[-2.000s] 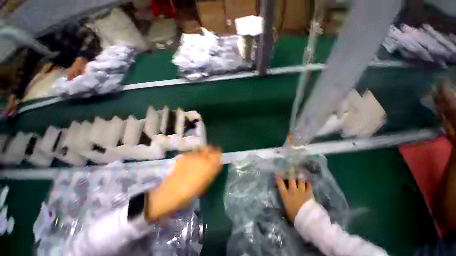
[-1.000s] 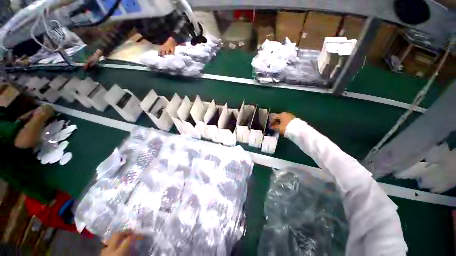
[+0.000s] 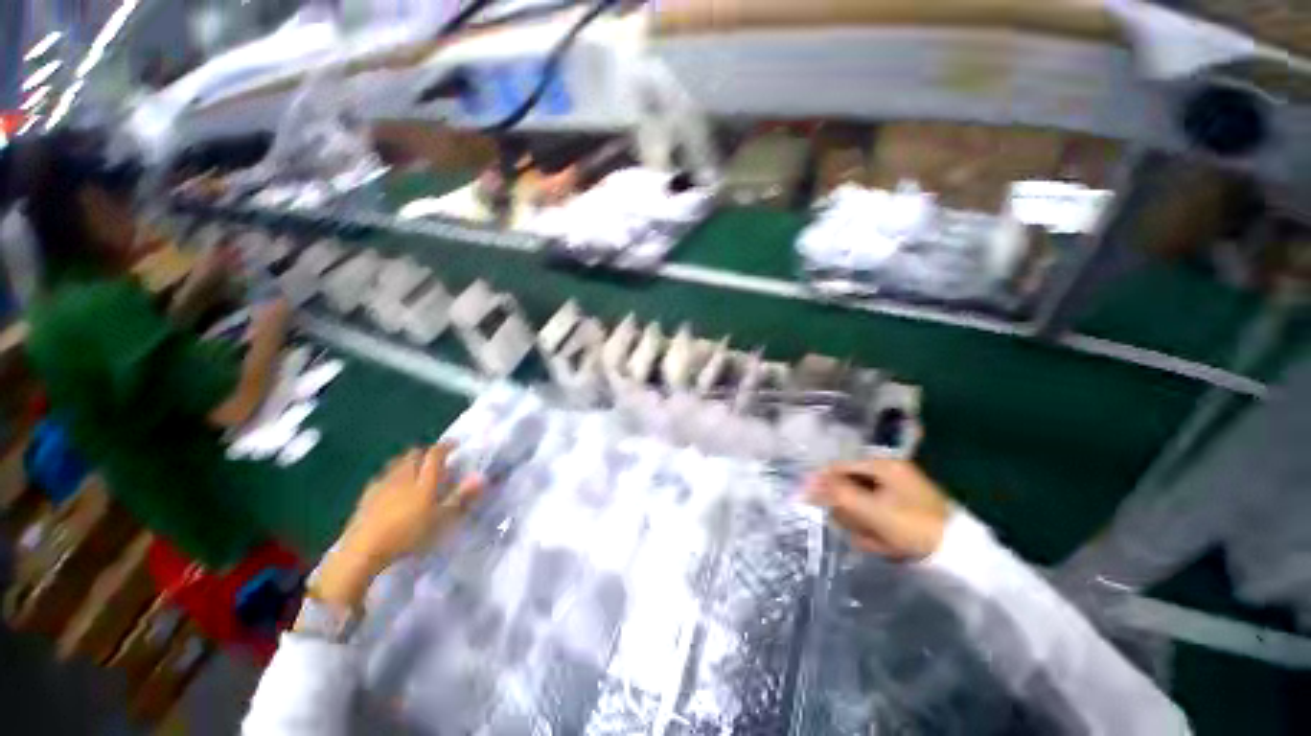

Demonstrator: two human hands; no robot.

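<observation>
A shiny clear plastic sheet of pockets with white pieces (image 3: 618, 575) lies in front of me. My left hand (image 3: 403, 518) is at its upper left edge, fingers bent; blur hides whether it grips. My right hand (image 3: 884, 506) has its fingers closed on the sheet's upper right corner. A row of small open white cartons (image 3: 690, 360) with raised flaps stands on the green belt beyond the sheet. The rightmost carton (image 3: 894, 417) shows dark contents. The clear poly bag (image 3: 920, 647) lies under my right forearm, partly hidden.
A person in green (image 3: 130, 374) works at the left beside scattered white pieces (image 3: 295, 410). White piles (image 3: 891, 237) lie across the belt (image 3: 1035, 417). A grey post (image 3: 1100, 237) stands at the back right. A pale rail (image 3: 1208, 633) runs along the near belt edge.
My right hand has left the rightmost carton and come down to the sheet's right corner. My left hand has moved up to its left edge. The view has turned left.
</observation>
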